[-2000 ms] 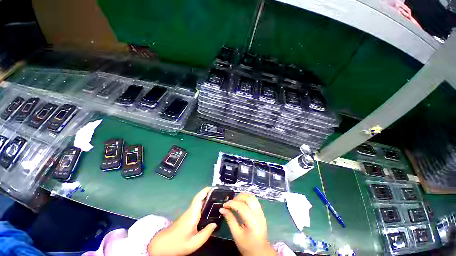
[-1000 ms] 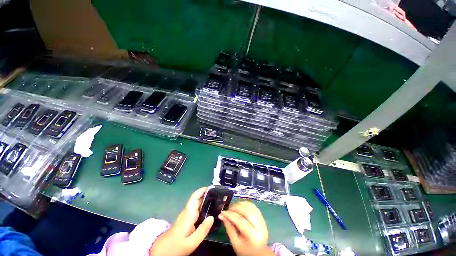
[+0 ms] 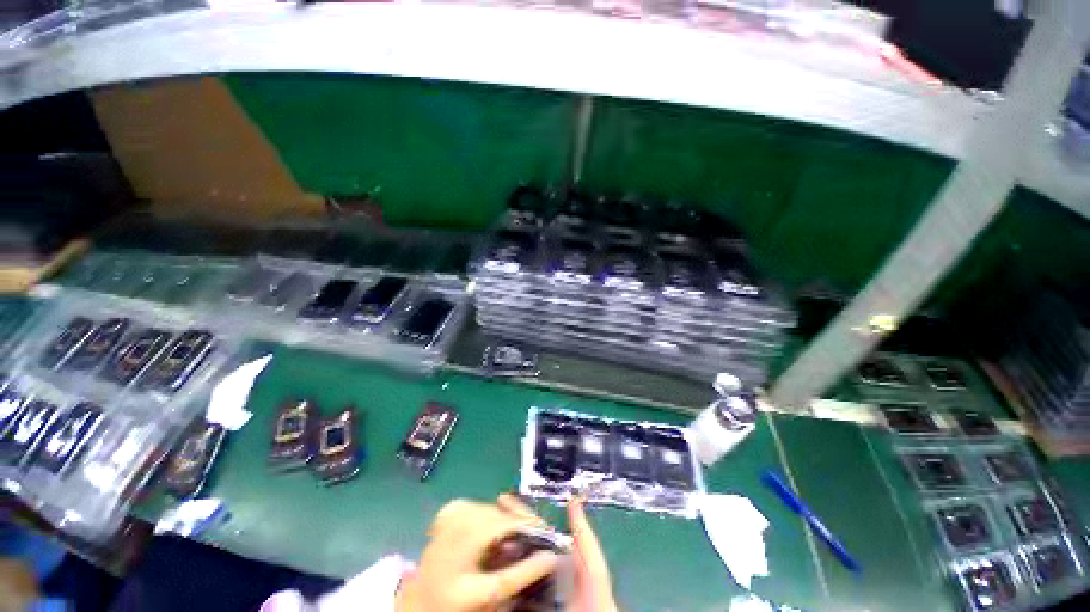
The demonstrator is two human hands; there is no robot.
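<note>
A dark mobile phone [image 3: 522,552] is between my two hands at the bottom centre, mostly hidden by the fingers and tilted. My left hand [image 3: 466,556] is wrapped around it from the left. My right hand [image 3: 588,564] is at its right side with a finger pointing up; its grip is blurred and cut off by the bottom edge. A small clear-white tray [image 3: 612,493] with a row of black parts lies just beyond my hands. Several phones lie on the green mat to the left, one of them alone [image 3: 428,438].
A white bottle [image 3: 723,424], crumpled wipe [image 3: 736,538] and blue pen [image 3: 810,521] lie right of the small tray. Stacked clear trays [image 3: 622,317] stand at the back. Phone trays [image 3: 108,412] are at left, more trays [image 3: 962,478] at right. A pale post [image 3: 914,281] slants down.
The view has tilted up, so the bench sits lower in the picture. My hands have closed more around the phone, which now shows less; my right hand is lower and partly out of the picture.
</note>
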